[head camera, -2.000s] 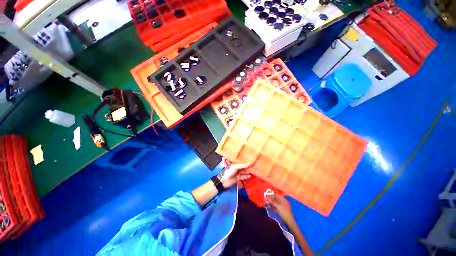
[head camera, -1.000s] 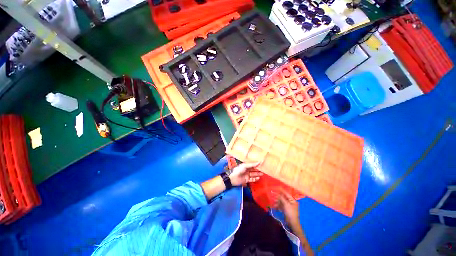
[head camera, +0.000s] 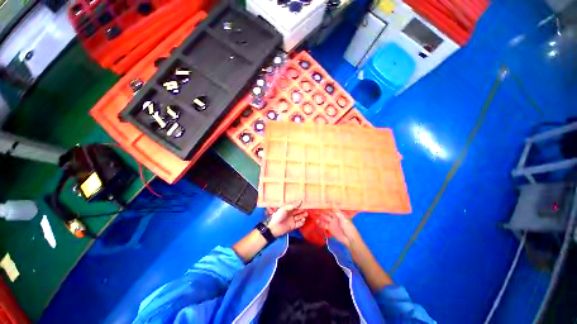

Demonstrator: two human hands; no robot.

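Observation:
An orange compartment tray (head camera: 335,168) is held out in front of me, its square pockets showing no units. My left hand (head camera: 288,218) grips its near edge at the left. My right hand (head camera: 335,224) is at the near edge further right, fingers against the tray and partly hidden. A red-orange parts tray (head camera: 324,104) with round units lies just beyond, partly covered by the held tray. Red tray material also shows between and below my hands.
A black divided tray (head camera: 215,73) with metallic pieces lies on orange trays (head camera: 136,142) at the bench edge. A clear blister tray (head camera: 269,79) touches it. A black box (head camera: 95,174) with cables, a white bottle (head camera: 19,210) and a blue stool (head camera: 386,69) are around.
The held tray has turned, its near edge now running roughly across the view. My right hand has moved up to that edge, closer to my left hand. The view has shifted right.

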